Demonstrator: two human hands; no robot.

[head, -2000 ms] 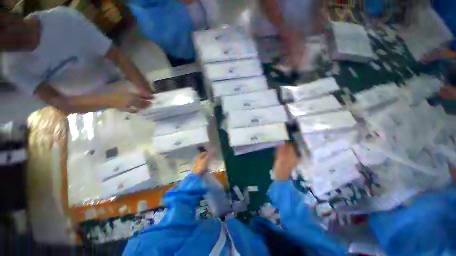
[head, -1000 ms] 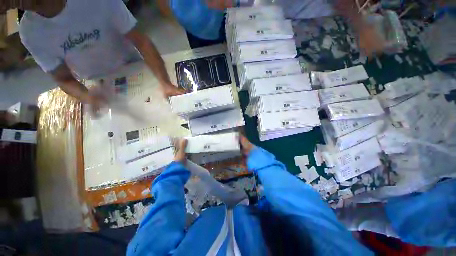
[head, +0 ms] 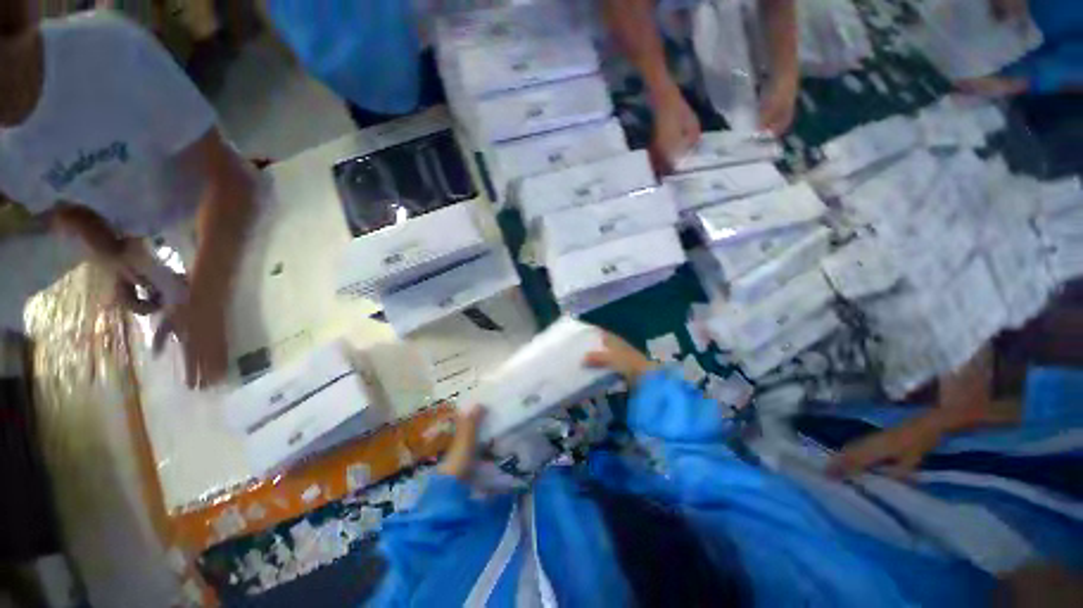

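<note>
A white product box (head: 540, 378) is held between my hands near my lap, tilted with its right end higher. My left hand (head: 462, 442) grips its left end. My right hand (head: 619, 355) grips its right end. The picture is blurred. Stacks of white boxes (head: 445, 289) stand on the pale board (head: 311, 228), and a long row of stacked boxes (head: 612, 222) stands on the green table (head: 665, 311).
Leaning boxes (head: 766, 238) stand right of the row. Crumpled clear film (head: 926, 261) lies further right. Orange edging (head: 356, 475) with white scraps runs along the board's near edge. A person in a white T-shirt (head: 107, 107) works at left. Other people's hands reach in at the top and right.
My hands have lifted the box off the board's near edge and moved it right and nearer to me, tilting it. Someone's hands now reach to the leaning boxes at the back.
</note>
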